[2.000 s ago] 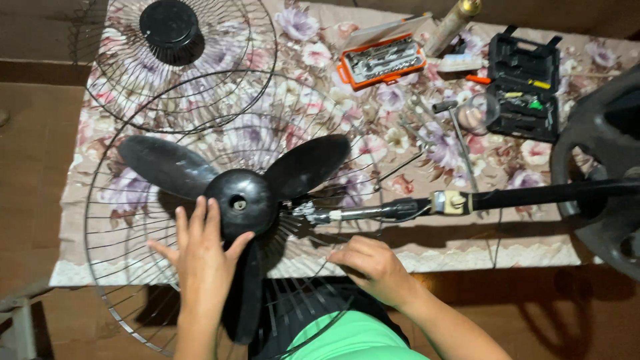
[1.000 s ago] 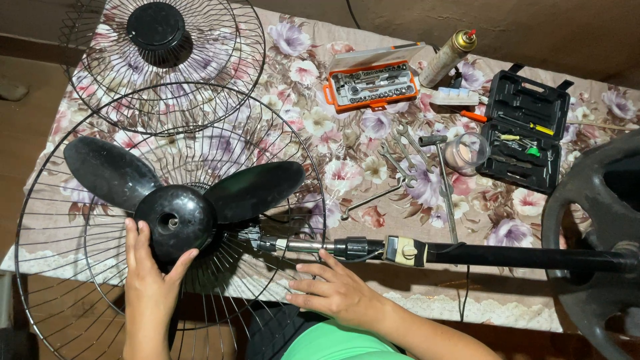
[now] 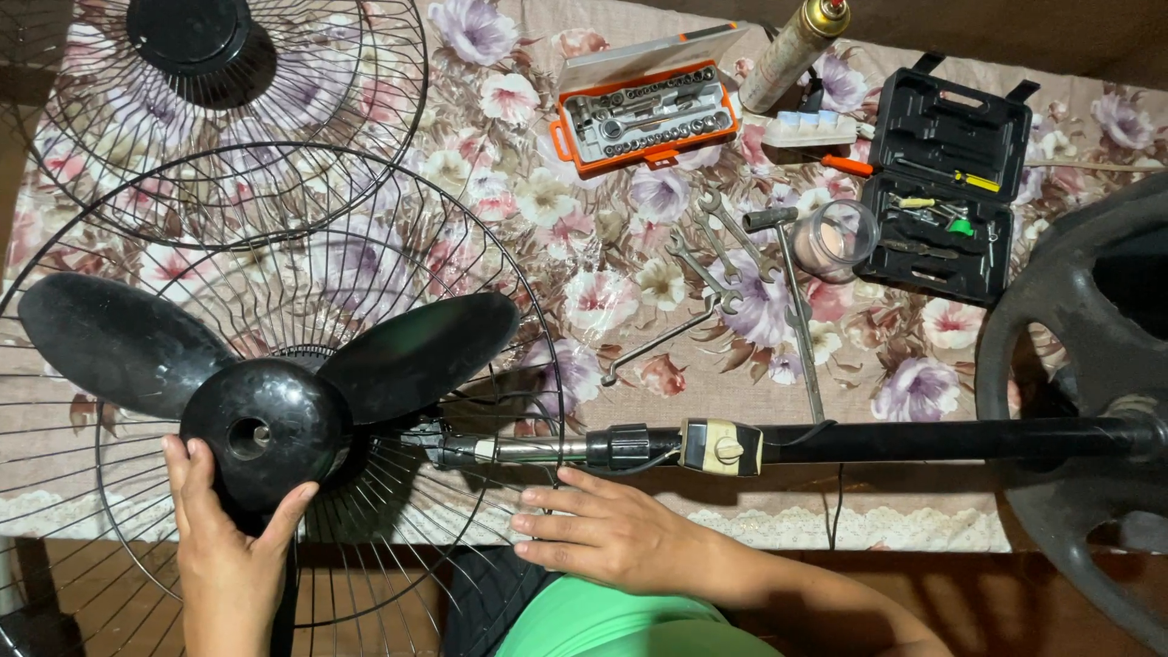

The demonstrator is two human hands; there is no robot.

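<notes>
A three-bladed black plastic fan blade (image 3: pixel 265 433) sits over the rear wire grille (image 3: pixel 411 538) of a stand fan lying on the table. My left hand (image 3: pixel 228 538) grips the lower side of its round hub, fingers at the left and thumb at the right, over the downward blade. Flat and with fingers spread, my right hand (image 3: pixel 611 529) rests at the grille's right rim, just below the fan's metal neck (image 3: pixel 538 450), holding nothing that shows. Along the pole (image 3: pixel 912 441) is a cream and black switch box (image 3: pixel 721 447). The hub's centre hole shows a shaft end.
The front wire grille (image 3: pixel 420 91) lies at the upper left. Toward the back are an orange socket set (image 3: pixel 643 114), a spray can (image 3: pixel 794 55), a black tool case (image 3: pixel 949 146) and a clear jar (image 3: pixel 835 239). Several wrenches (image 3: pixel 703 265) lie mid-table. The round fan base (image 3: pixel 1031 338) stands at the right.
My right hand has gone from a bent-finger pose near the grille's lower right to lying flat with fingers spread. My left hand stays on the hub. The view has shifted.
</notes>
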